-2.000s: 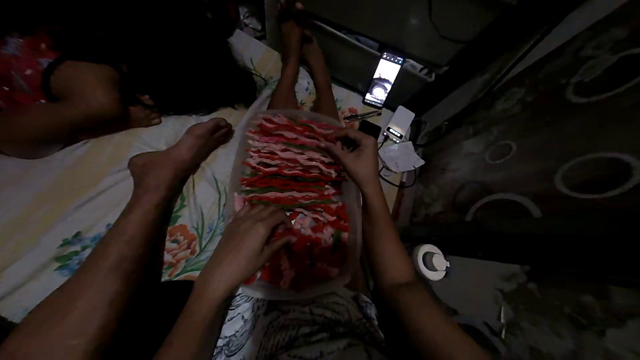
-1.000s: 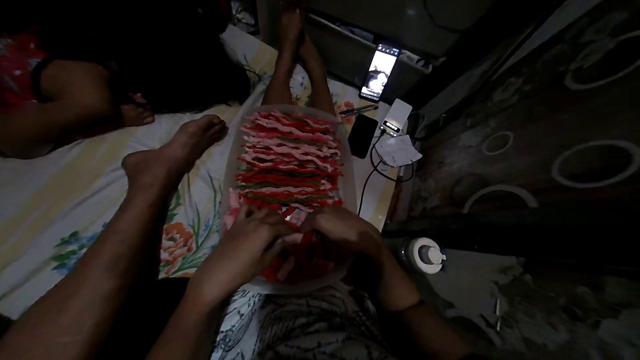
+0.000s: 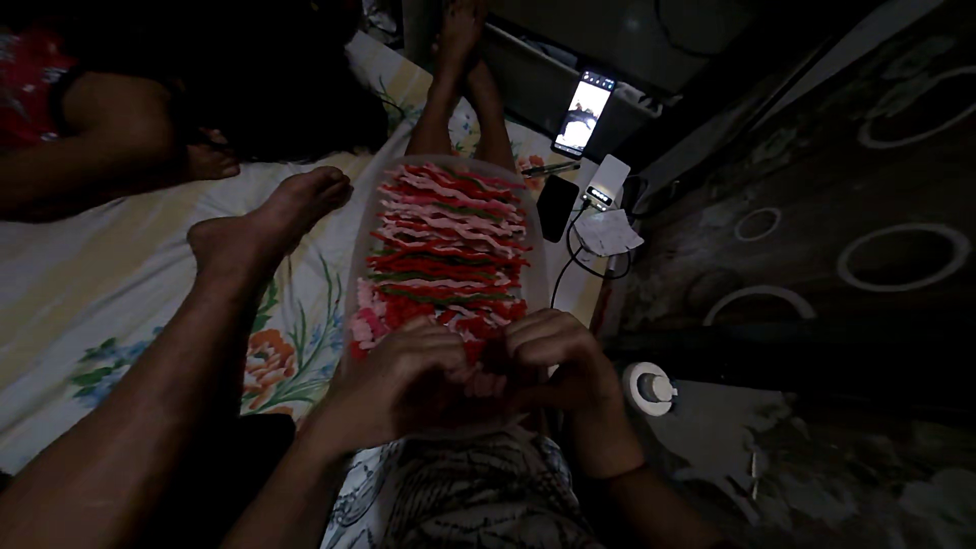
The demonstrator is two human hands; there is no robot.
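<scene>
A translucent plastic tray (image 3: 540, 252) lies across my lap. Wavy strips of red, pink and green fuzzy craft material (image 3: 450, 229), perhaps chenille stems, fill its far part in crosswise rows. Short red and pink pieces (image 3: 370, 324) lie in the near part. My left hand (image 3: 415, 374) is over the near left of the tray, fingers curled near a small pink piece (image 3: 485, 383). Facing it, my right hand (image 3: 560, 362) is curled over the near right side. Shadow hides the fingertips of both, so I cannot tell what either one grips.
A lit phone (image 3: 585, 114) leans beyond the tray. Near it are pens (image 3: 550, 169), a dark phone-like object (image 3: 557, 207), a white power bank (image 3: 608, 181) with a cable and crumpled paper (image 3: 608, 232). Another person's leg (image 3: 114, 145) is at upper left. A white-lidded container (image 3: 650, 389) stands right.
My right hand has come from the tray's far right side to its near part, beside my left hand. Both hands are now a little closer to my body than one second ago.
</scene>
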